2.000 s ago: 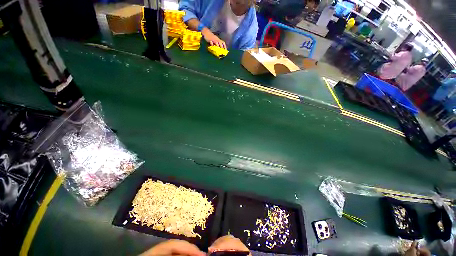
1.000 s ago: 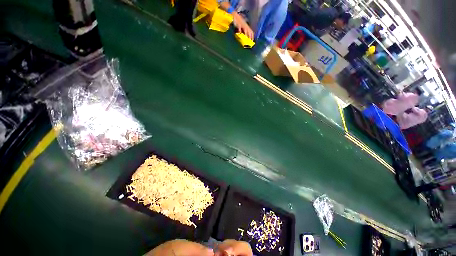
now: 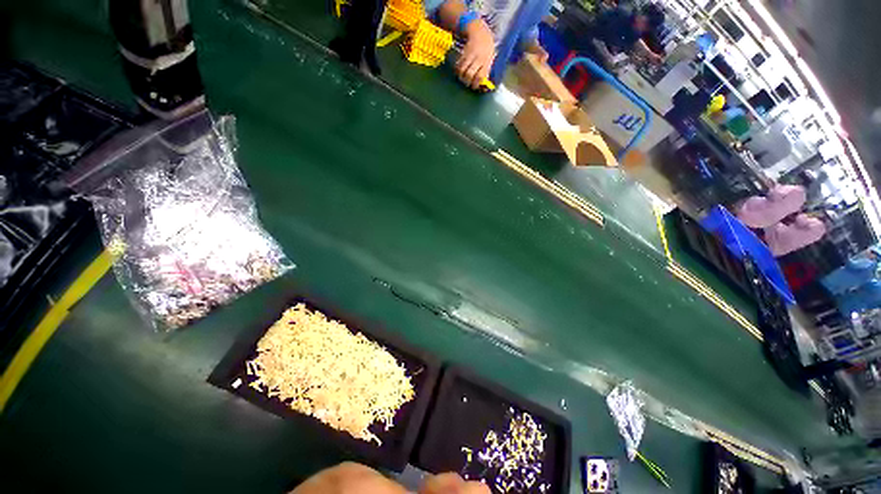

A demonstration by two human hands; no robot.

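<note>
My left hand (image 3: 350,480) and my right hand (image 3: 454,483) are at the bottom edge, mostly cut off. A small dark piece (image 3: 413,476) shows between them, partly hidden; my left fingers meet it, and what my right fingers grip is hidden. The left black tray (image 3: 232,371) holds a large heap of small cream parts (image 3: 328,371). The right black tray (image 3: 464,381) holds a sparser scatter of small mixed parts (image 3: 517,452). A white-faced part with dark holes (image 3: 599,475) lies right of the trays.
A zip-lock bag of parts (image 3: 193,241) lies left of the trays, near black blister trays (image 3: 48,174). A small clear bag (image 3: 626,415) with yellow-green strands (image 3: 653,469) lies right. Across the bench are a metal post (image 3: 159,58), an open cardboard box (image 3: 560,130) and a person's hand (image 3: 475,56).
The view has tilted and shifted since the first frame. The opposite person's hand has moved slightly over the yellow part. My hands stay at the bottom edge, a little lower than one second ago.
</note>
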